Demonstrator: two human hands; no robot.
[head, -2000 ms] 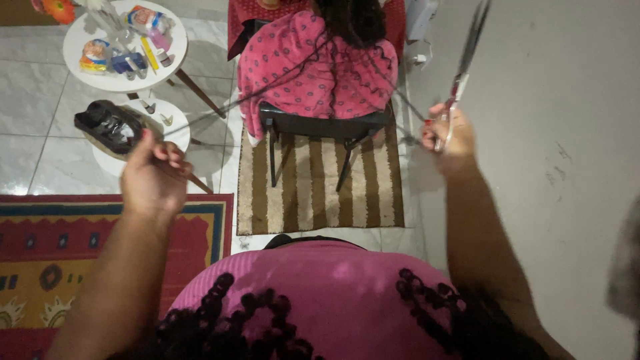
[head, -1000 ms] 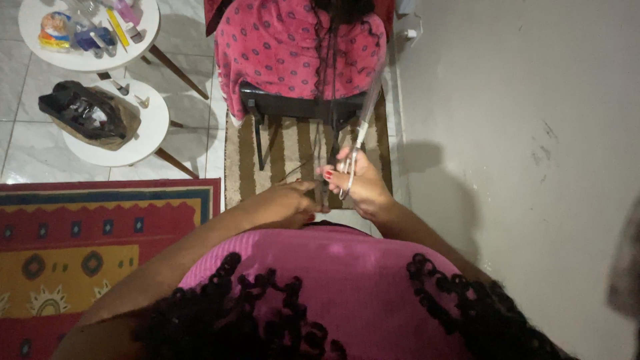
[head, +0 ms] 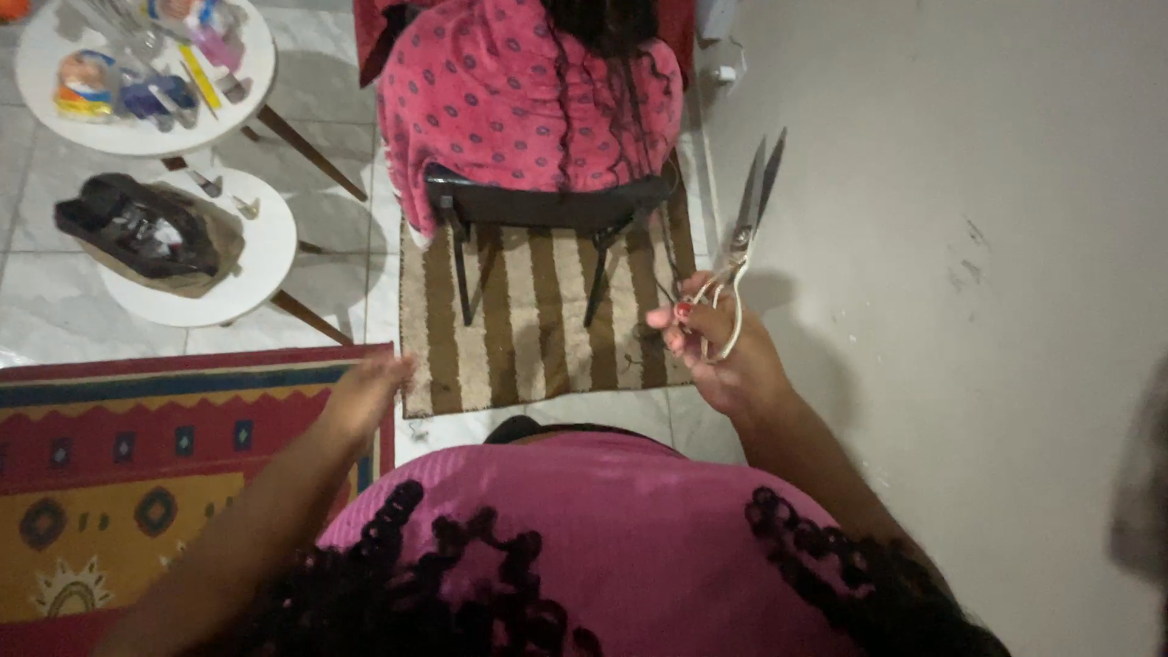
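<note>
My right hand (head: pixel 725 342) holds metal scissors (head: pixel 748 228) by their light-coloured handles, the blades pointing up and slightly apart. A thin dark strand (head: pixel 668 274) runs by its fingertips; whether they grip it is unclear. My left hand (head: pixel 370 388) is blurred, over the corner of the patterned rug, and its fingers are hard to make out. In front of me a person sits on a black chair (head: pixel 547 203), back to me, wrapped in a pink patterned cloth (head: pixel 493 100). Long dark strands of hair (head: pixel 563 119) hang down the cloth.
Two round white tables (head: pixel 265 274) stand at the left. The upper one bears plastic packets (head: pixel 87 87) and a yellow item (head: pixel 199 78); on the lower lies a black plastic bag (head: pixel 151 228). A striped mat (head: pixel 525 365) lies beneath the chair, a red rug (head: pixel 119 401) at left, a wall (head: pixel 958 274) at right.
My hands, close together one second ago, are now wide apart, the left having moved left. The scissors remain in my right hand. Hair stretched toward my hands earlier now hangs against the cloth.
</note>
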